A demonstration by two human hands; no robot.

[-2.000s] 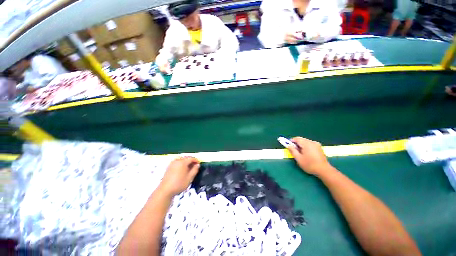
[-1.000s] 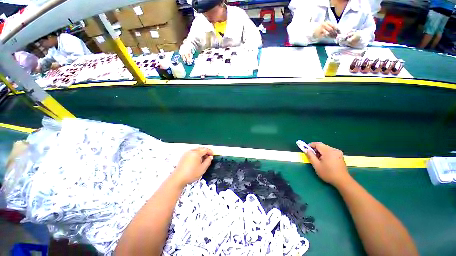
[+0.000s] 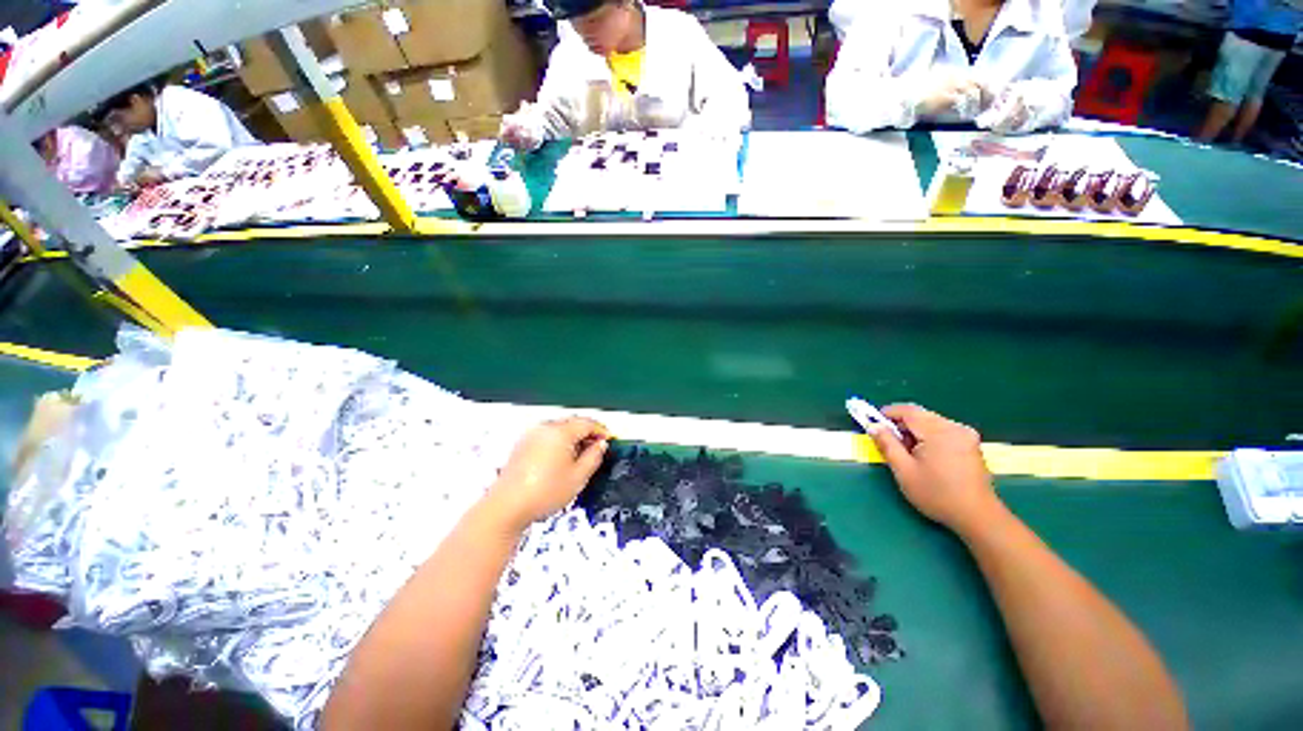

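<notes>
My right hand [image 3: 936, 464] holds a white loop [image 3: 869, 416] by one end, above the yellow-white line. My left hand [image 3: 555, 469] rests at the left end of the black heap, fingertips together by the line; whether a small piece is between them cannot be told. Small black parts [image 3: 729, 521] lie in a loose heap between the hands. White loops [image 3: 672, 643] are heaped in front of me, nearer than the black parts. A large clear plastic bag [image 3: 243, 486] covers a big white heap at the left.
A white tray-like unit [image 3: 1269, 487] stands at the right edge. The green belt [image 3: 643, 329] runs beyond the yellow-white line [image 3: 1093, 463]. Opposite, people in pale coats sit at a bench with white boards [image 3: 829, 174] and small bottles [image 3: 507, 189]. A yellow-grey post [image 3: 343, 136] stands at the left.
The view has shifted since the oldest frame. Both hands keep nearly the same pose, the right still holding the white loop. People opposite have moved their hands.
</notes>
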